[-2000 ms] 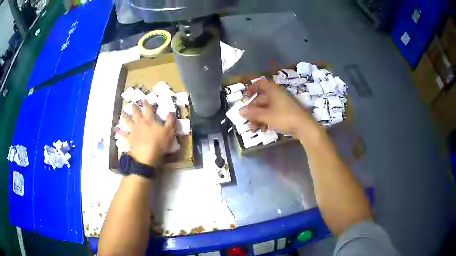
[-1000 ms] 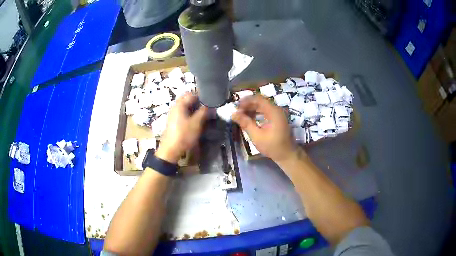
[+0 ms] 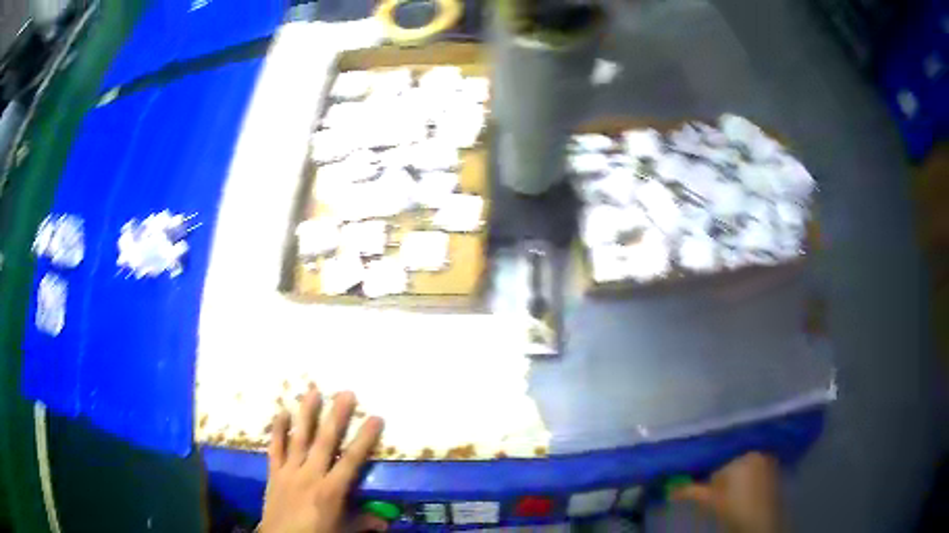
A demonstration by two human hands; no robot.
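My left hand lies with fingers spread over the front edge of the table, its thumb at the left green button. It holds nothing. My right hand, blurred and cut off by the bottom edge, is at the right green button; its fingers are hard to tell. The grey press cylinder stands above the dark fixture. The view is too blurred to tell whether a part sits in the fixture.
White inserts lie in the left cardboard tray and heaped in the right tray. A white sheet lies left of the fixture. A yellow tape roll is behind. Small white piles lie on a blue sheet. A red button is in front.
Both hands have left the fixture area and moved down to the table's front edge. The white part in my right hand no longer shows there. The view has shifted.
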